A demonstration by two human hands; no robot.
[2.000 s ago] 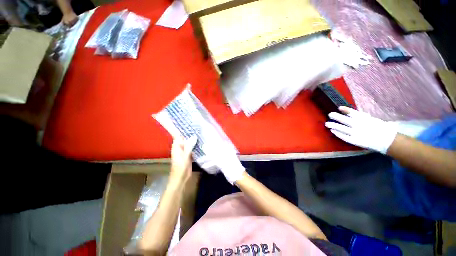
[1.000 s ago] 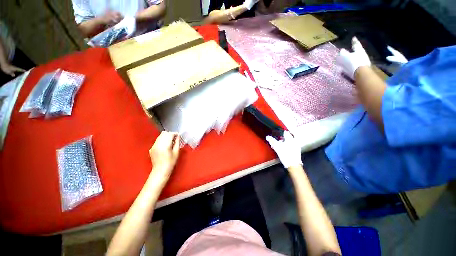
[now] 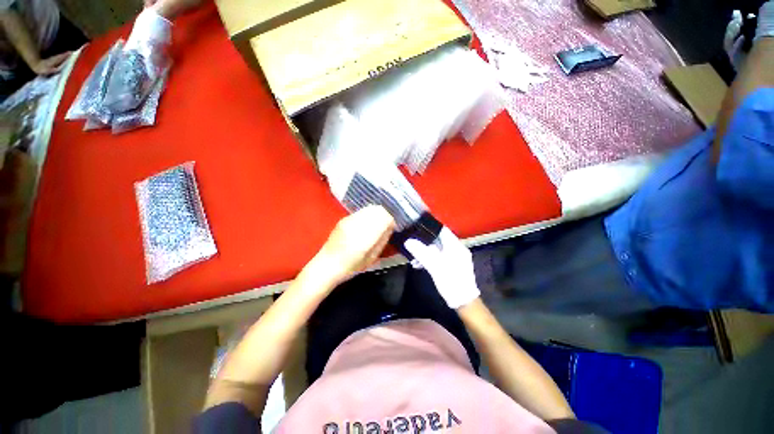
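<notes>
A dark finned part [image 3: 417,230] is partly inside a whitish bubble bag [image 3: 373,180] at the table's front edge; its black end sticks out toward me. My left hand [image 3: 363,236], bare, grips the bag near its opening. My right hand [image 3: 445,264], in a white glove, holds the black end of the part. A bagged part [image 3: 175,222] lies alone on the red table. A brown supply carton [image 3: 365,51] lies on its side behind my hands, with empty bags [image 3: 424,106] spilling from its open end.
A pile of bagged parts [image 3: 114,97] lies at the left back, with another person's gloved hand [image 3: 148,36] on it. A small dark piece [image 3: 586,58] lies on the pink bubble wrap [image 3: 594,114]. A person in blue [image 3: 692,212] stands at the right. A lower carton [image 3: 182,364] is below the table edge.
My left hand has taken hold of a bubble bag. My right hand has brought the finned part left from the table and its far end is now in the bag. Another person's gloved hand has reached the pile.
</notes>
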